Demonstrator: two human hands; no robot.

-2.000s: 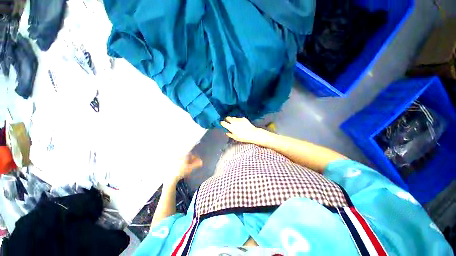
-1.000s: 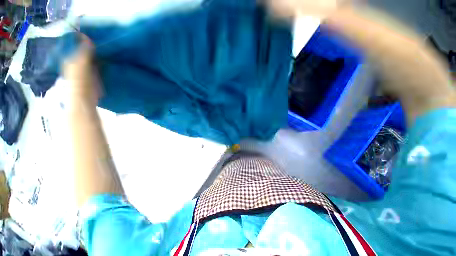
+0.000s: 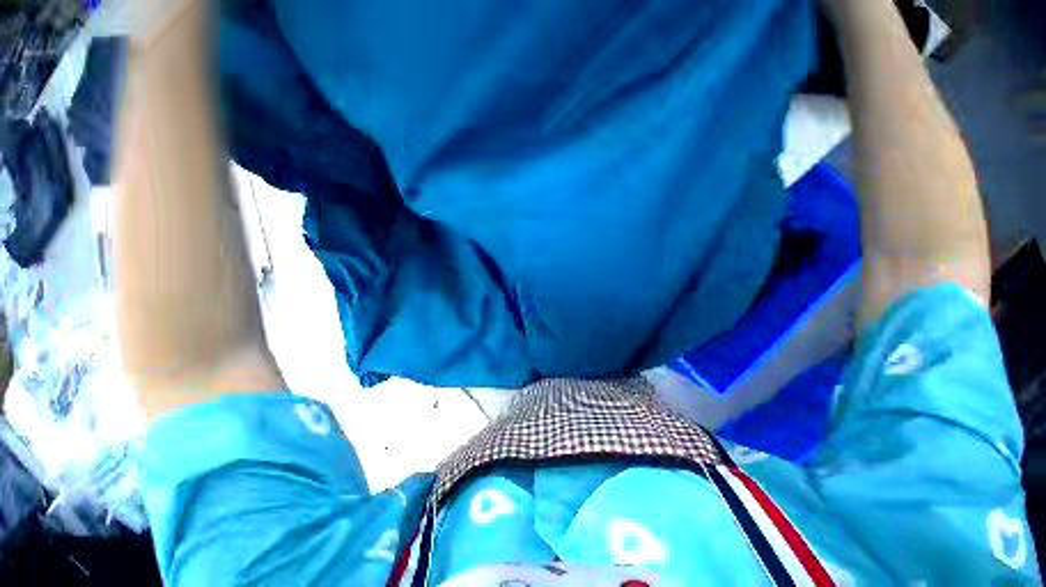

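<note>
The teal garment [image 3: 574,172] hangs spread out between my two raised forearms and fills the upper middle of the view. Its lower edge hangs down in folds just above my checked apron, over the white table. My left forearm runs up the left side and my right forearm up the right side. Both hands are cut off by the top edge of the picture, so their grip is hidden.
The white table [image 3: 401,427] shows under the garment. Shiny clear bags [image 3: 75,390] lie at the left, with dark cloth [image 3: 37,189] above them. A blue bin [image 3: 757,344] stands on the floor at the right, partly hidden by the garment and my right arm.
Two seconds ago the garment lay over the table with my right hand at its lower edge. Now both arms are raised and the garment hangs wide, nearer to me.
</note>
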